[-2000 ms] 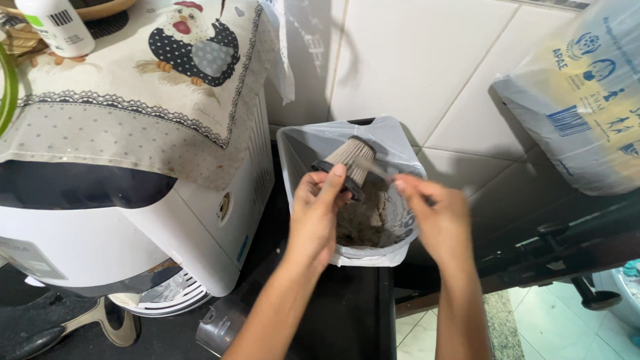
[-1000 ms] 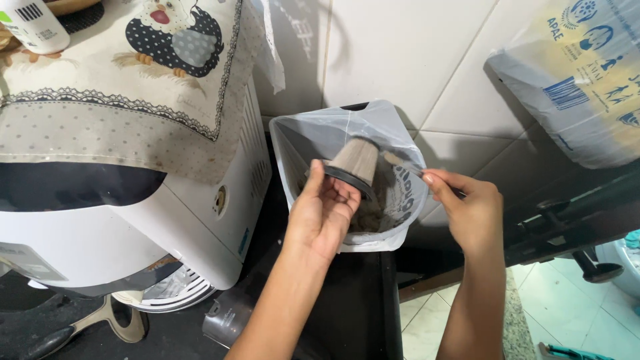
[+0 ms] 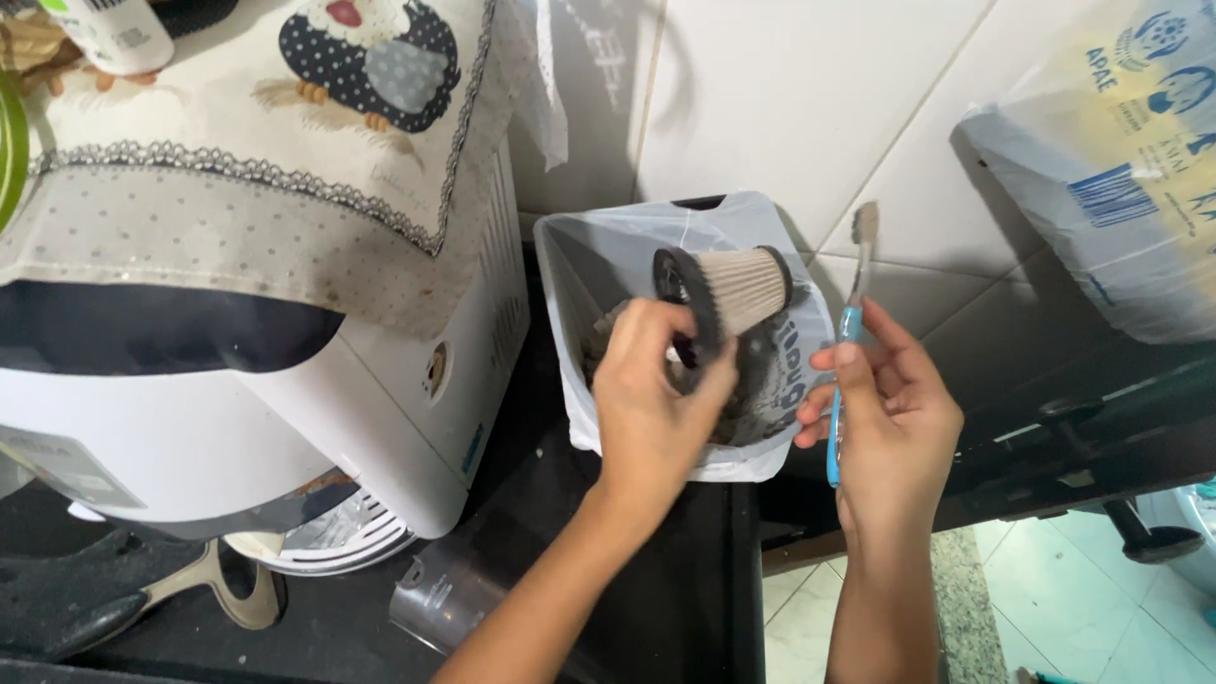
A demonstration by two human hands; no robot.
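Note:
My left hand (image 3: 655,399) grips the dark rim of a pleated cone-shaped filter (image 3: 746,288), which lies sideways over a small bin (image 3: 579,418) lined with a white plastic bag. Grey dust and debris (image 3: 750,418) show inside the bin. To the right, my right hand (image 3: 888,408) holds a blue-handled toothbrush (image 3: 847,328) upright between thumb and fingers, its dirty bristles pointing up and apart from the filter. Part of the filter's rim is hidden by my left fingers.
A white appliance (image 3: 408,418) under a chicken-print cloth (image 3: 237,199) stands left of the bin. Below are a transparent plastic container (image 3: 446,594) and a utensil with a looped end (image 3: 218,579). A printed plastic package (image 3: 1111,190) is at upper right, beside the tiled wall (image 3: 779,114).
The filter has turned from leaning upright to lying on its side in my left hand. My right hand has moved the toothbrush away from it and turned the bristles up.

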